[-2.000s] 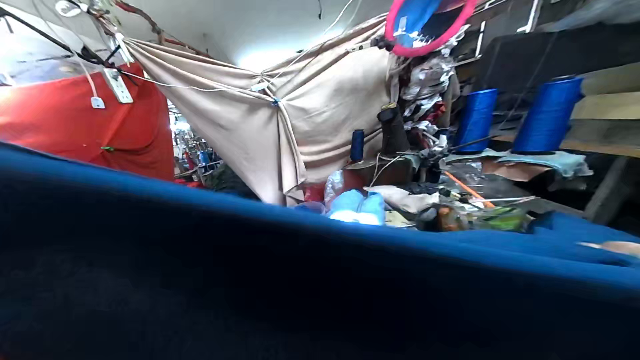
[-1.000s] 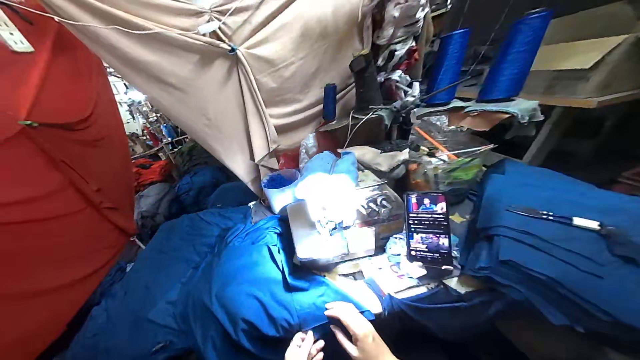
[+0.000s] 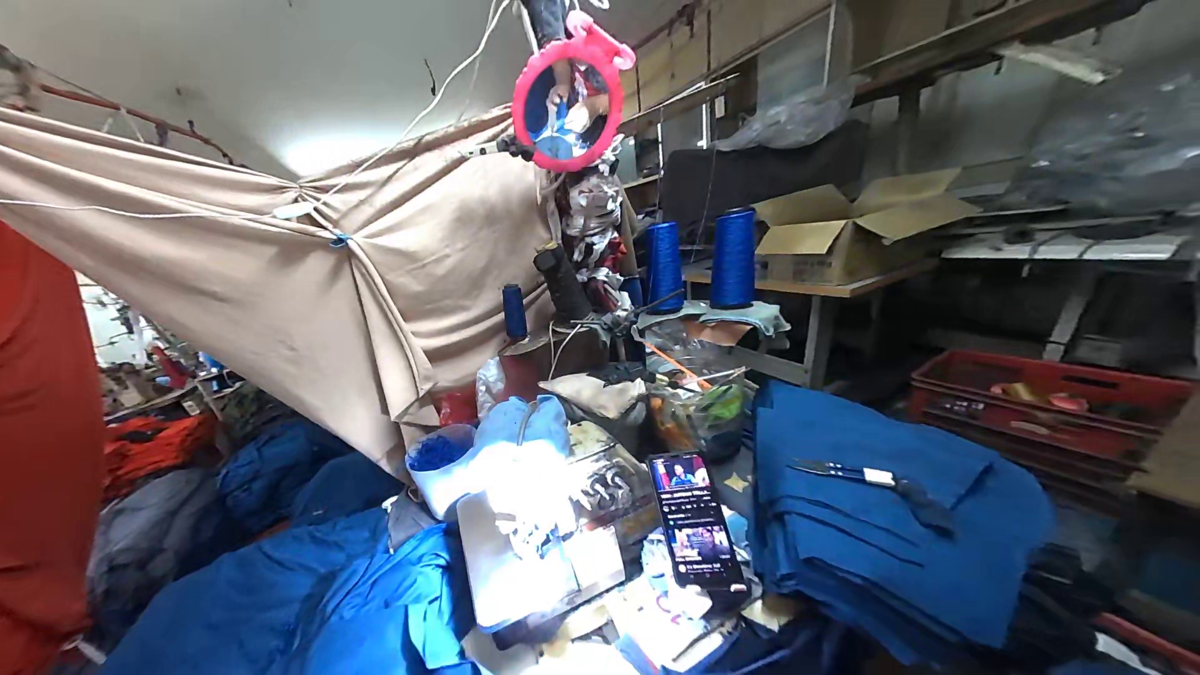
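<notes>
Neither of my hands shows directly in the head view. A brightly lit sewing machine (image 3: 534, 553) stands at the lower middle, its details partly lost in glare. Blue fabric (image 3: 375, 600) lies against its left side. To its right a smartphone (image 3: 697, 520) stands tilted with its screen lit. Farther right, thread snips (image 3: 867, 476) rest on a stack of folded blue fabric (image 3: 872, 553). Above hangs a round mirror in a pink frame (image 3: 568, 103), with hands and blue cloth reflected in it; whose hands they are I cannot tell.
Two large blue thread cones (image 3: 733, 258) stand behind the machine, with a smaller blue spool (image 3: 515, 312) left of them. A beige cloth (image 3: 234, 291) hangs at the left. An open cardboard box (image 3: 825, 244) sits on a table, and a red plastic crate (image 3: 1050, 394) is at the right.
The large blue cloth that filled the lower view two seconds ago is down. My hands, at the bottom by the machine one second ago, are out of sight. The view has tilted up.
</notes>
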